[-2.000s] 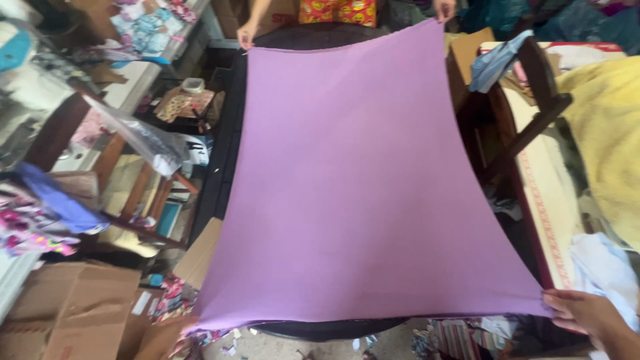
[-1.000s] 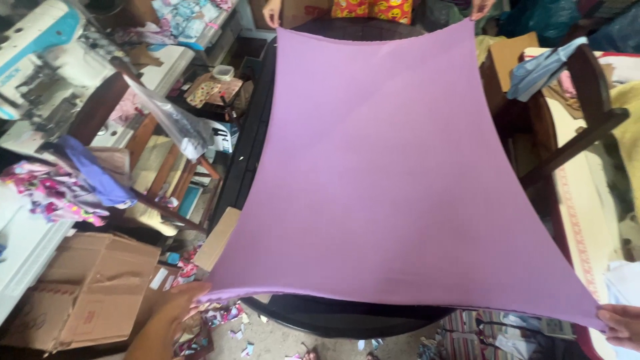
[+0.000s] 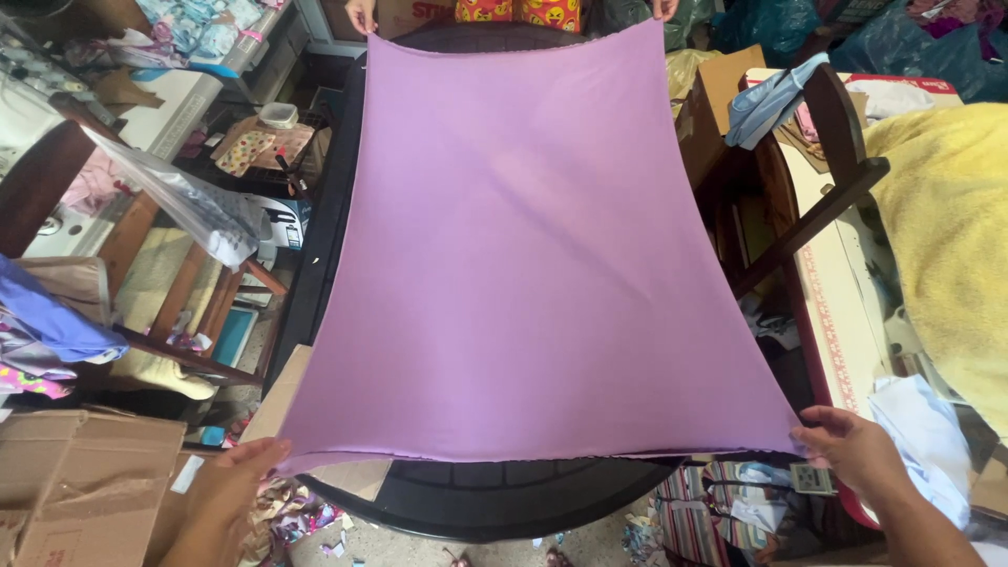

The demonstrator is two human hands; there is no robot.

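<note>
A sheet of purple fabric (image 3: 512,260) is stretched by its corners above a black oval table (image 3: 504,496). My left hand (image 3: 236,480) pinches the near left corner. The near right corner is pinched by my right hand (image 3: 850,449). Across the table, a co-worker's hands, one (image 3: 362,16) at the far left corner and one (image 3: 665,9) at the far right corner, hold the other end. Slight diagonal creases show in the cloth. Flat cardboard (image 3: 354,479) lies partly beneath it on the near left of the table.
At left stand a wooden chair (image 3: 157,315) with a plastic bag (image 3: 197,213) and clothes, and a cardboard box (image 3: 87,480). Another wooden chair (image 3: 839,197) stands at right, beside a white table bearing yellow plush fabric (image 3: 945,260). Fabric scraps (image 3: 299,504) litter the floor.
The purple fabric stays held at its corners by both people. Its surface shows diagonal creases that are not plain in the earlier frames. The view has shifted somewhat.
</note>
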